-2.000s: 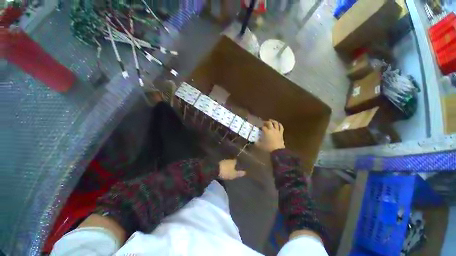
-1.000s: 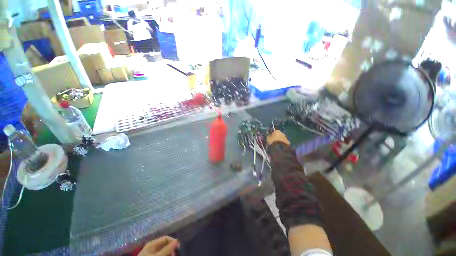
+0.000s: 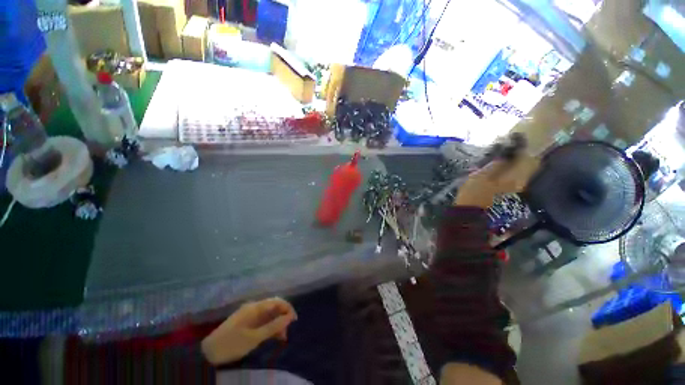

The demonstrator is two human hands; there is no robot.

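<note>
My right hand (image 3: 496,182) is raised at the right end of the bench. It is blurred and closed on a dark bunch (image 3: 512,147) with pale leads, which looks like wired circuit boards. My left hand (image 3: 251,331) is low in front of the bench edge, fingers loosely curled, with nothing visible in it. A heap of green wired boards (image 3: 384,192) with white leads lies at the mat's right end, leads over the edge. The red glue bottle (image 3: 339,194) lies on the grey mat (image 3: 203,225). A small brown piece (image 3: 354,236) is beside it.
A white pad strip (image 3: 403,331) runs below the bench edge. A parts tray (image 3: 240,128), black components (image 3: 363,120) and a small carton (image 3: 372,86) are at the back. A fan (image 3: 586,193) stands right. A white reel (image 3: 49,171), clear bottle (image 3: 115,107) and tissue (image 3: 174,158) are left.
The view has turned from the carton to the bench. Since one second ago, my right hand has moved from the board heap up and to the right, with a dark bunch now in it.
</note>
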